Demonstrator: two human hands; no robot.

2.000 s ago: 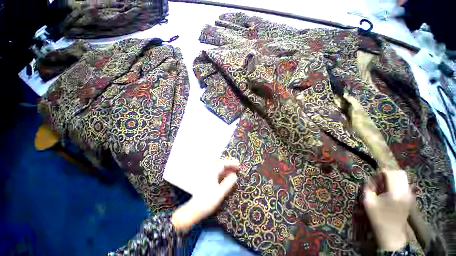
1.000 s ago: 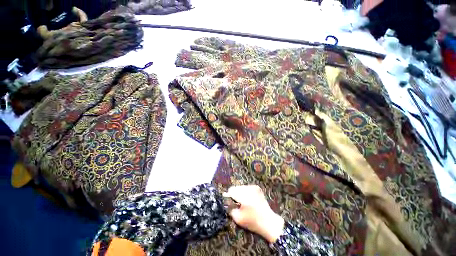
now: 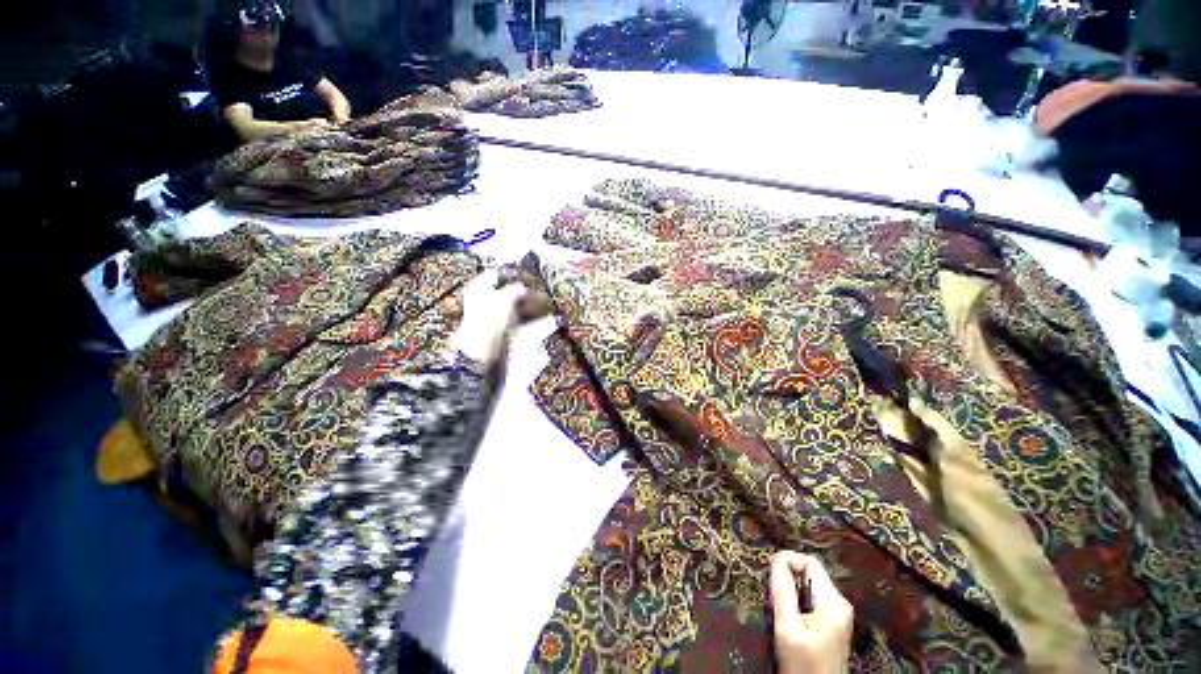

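A patterned jacket point(image 3: 738, 382) in brown, red and gold lies spread over the table in front of me, with a strip of tan lining point(image 3: 981, 514) showing at its right. My left hand point(image 3: 490, 313) reaches out and grips a dark corner of the jacket at its upper left edge. My right hand point(image 3: 809, 616) is low on the jacket, its fingers closed on the patterned cloth. A black hanger hook point(image 3: 956, 202) stands out at the jacket's top.
A second patterned garment point(image 3: 303, 356) lies at left, with stacked garments point(image 3: 349, 161) behind it. A long rod point(image 3: 711, 171) crosses the white table point(image 3: 698, 119). A person point(image 3: 270, 86) is at the back left. Bottles point(image 3: 1120, 217) stand at right.
My left arm has stretched forward to the jacket's upper left edge. My right hand has moved right and lower on the jacket. The view has lifted, showing more of the room.
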